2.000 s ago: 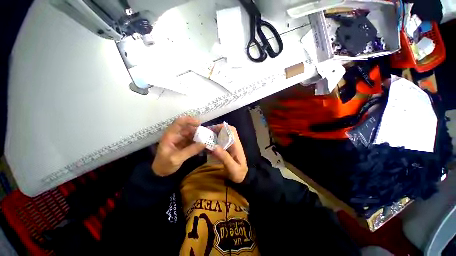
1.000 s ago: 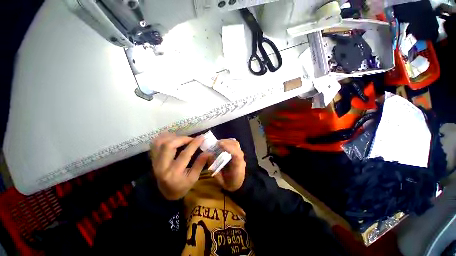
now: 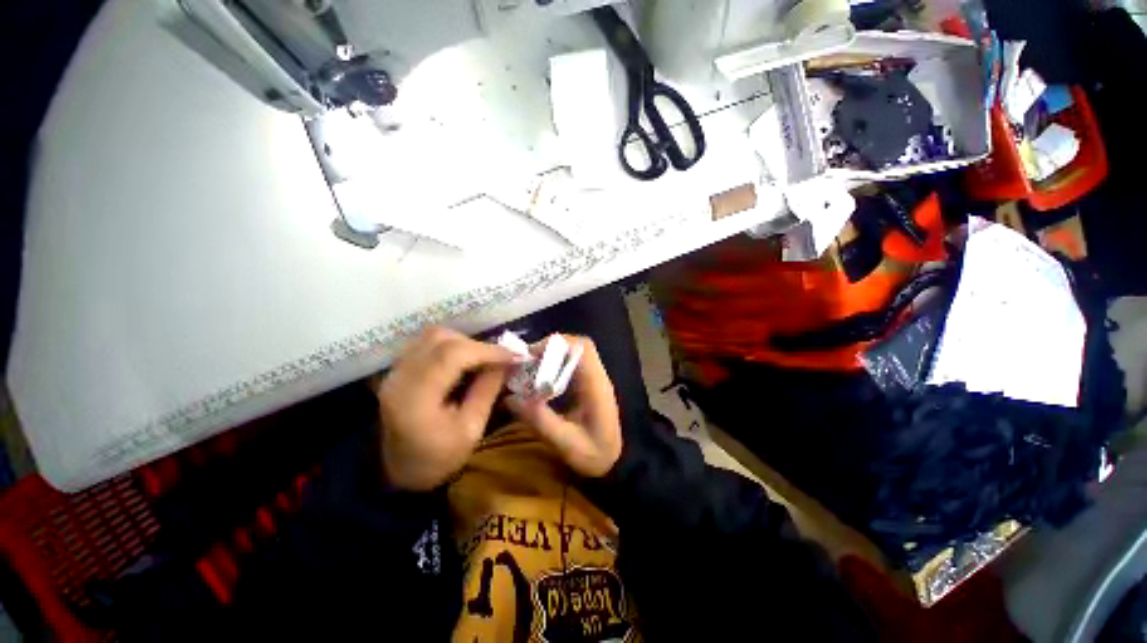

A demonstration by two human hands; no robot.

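A small stack of white care labels (image 3: 552, 366) with fine dark print is held over the lap, just off the table's front edge. My right hand (image 3: 576, 408) is closed around the stack, with thumb and fingers on its sides. My left hand (image 3: 440, 405) is beside it, its fingertips pinching a white label end at the stack's left. The labels look bent or folded; how many there are cannot be told. Parts of them are hidden by the fingers.
The white table (image 3: 189, 276) has the sewing machine's needle area (image 3: 362, 91) at upper left. Black scissors (image 3: 657, 126) and white slips (image 3: 580, 94) lie on it. A parts tray (image 3: 981, 119) is at upper right, orange fabric (image 3: 730, 302) and a white sheet (image 3: 1016, 320) at right, a red crate (image 3: 76, 540) at lower left.
The labels were spread apart between both hands; now they are closer together and more upright. My left hand has shifted slightly, fingertips still at the labels. The camera view has shifted a little.
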